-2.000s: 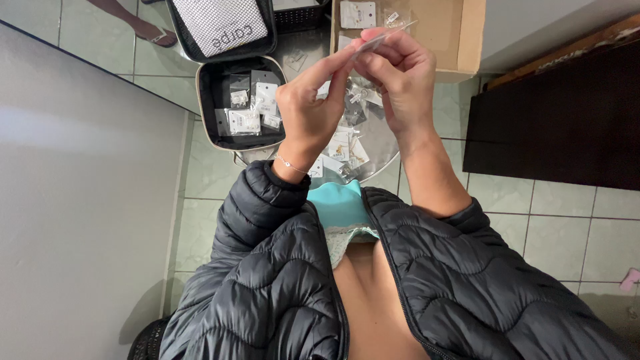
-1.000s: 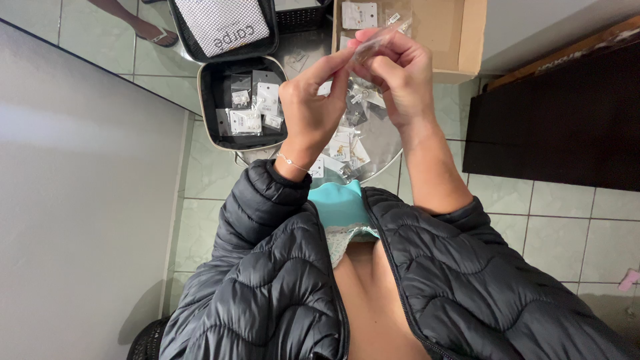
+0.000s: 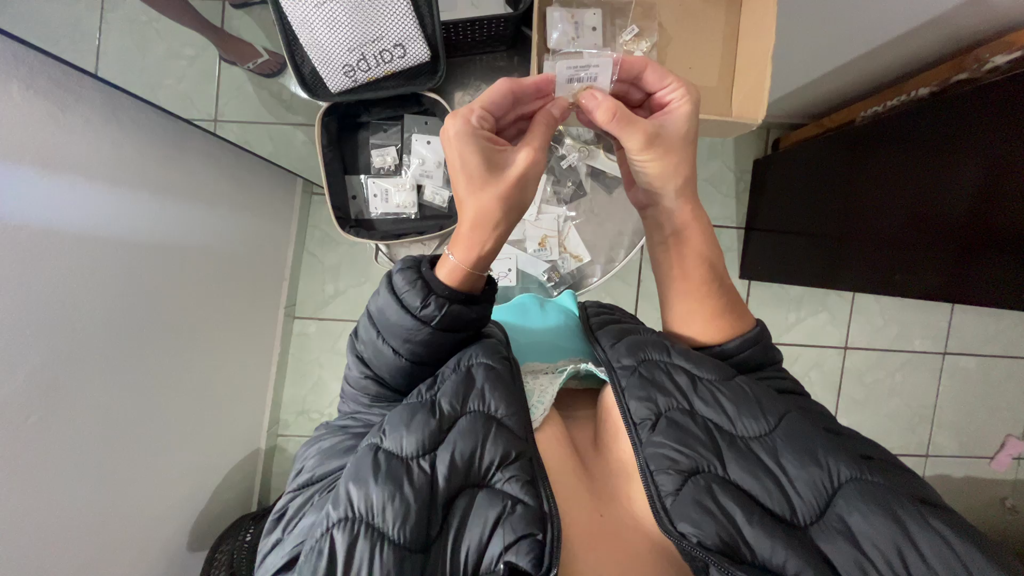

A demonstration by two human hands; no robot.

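My left hand and my right hand together pinch a small clear plastic packet by its lower part, near the cardboard box. The packet bears a printed label, and something small and gold-coloured shows between my fingertips. Below my hands, a round glass table carries many small packets of jewellery, among them a card with a gold chain. Left of my left hand stands an open black-lined case holding several bagged jewellery cards. My fingers partly hide the packet's lower end.
A cardboard box at the top holds bagged cards. A black case part with white mesh and a black basket stand upper left. Another person's foot in a sandal is beyond. Dark furniture is at right.
The packet between my hands has turned, so its printed label now faces the view. My hands have stayed in about the same place.
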